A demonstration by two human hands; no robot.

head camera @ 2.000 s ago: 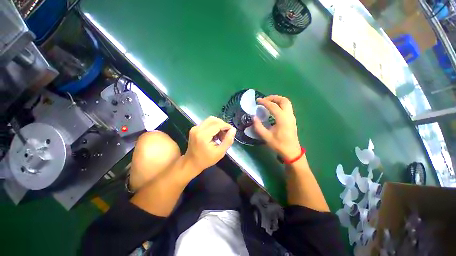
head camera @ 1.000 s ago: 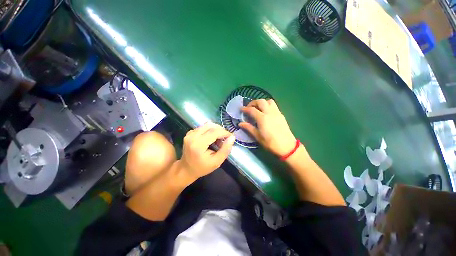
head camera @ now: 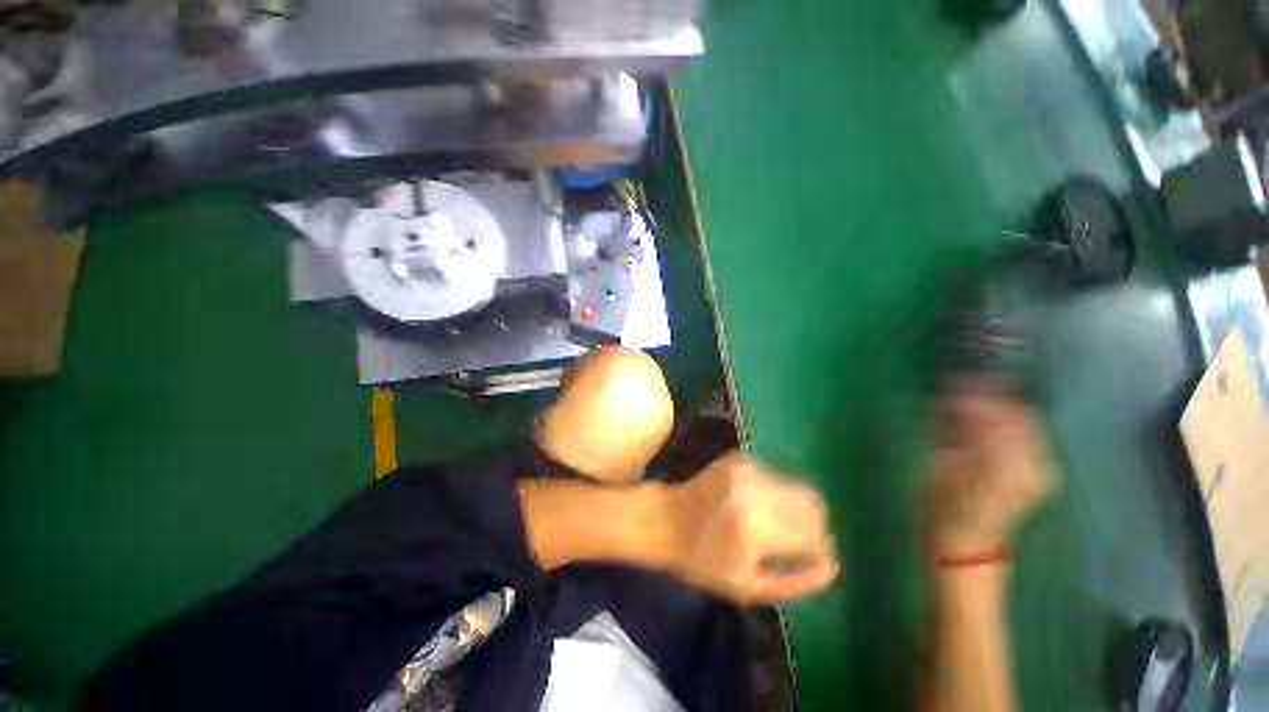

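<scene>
My right hand [head camera: 991, 466], wearing a red band at the wrist, is strongly blurred over the green bench. A dark blurred fan grille [head camera: 983, 338] shows at its fingertips and appears held by them; whether the blade is inside cannot be seen. My left hand [head camera: 765, 531] is over the bench's near edge with fingers curled; whether something small is pinched in it cannot be told.
The screw-fastening machine's round fixture [head camera: 425, 253] is at the upper left, beside the control box [head camera: 608, 278] with a red light. Black fan units [head camera: 1092, 234] are at the bench's far side, near a cardboard sheet [head camera: 1234, 480]. My knee [head camera: 608, 413] is below the machine.
The view has swung, so the machine appears nearer the middle. My right hand has moved away from my left, with the grille off its earlier place by the bench edge. The blade pile is out of view.
</scene>
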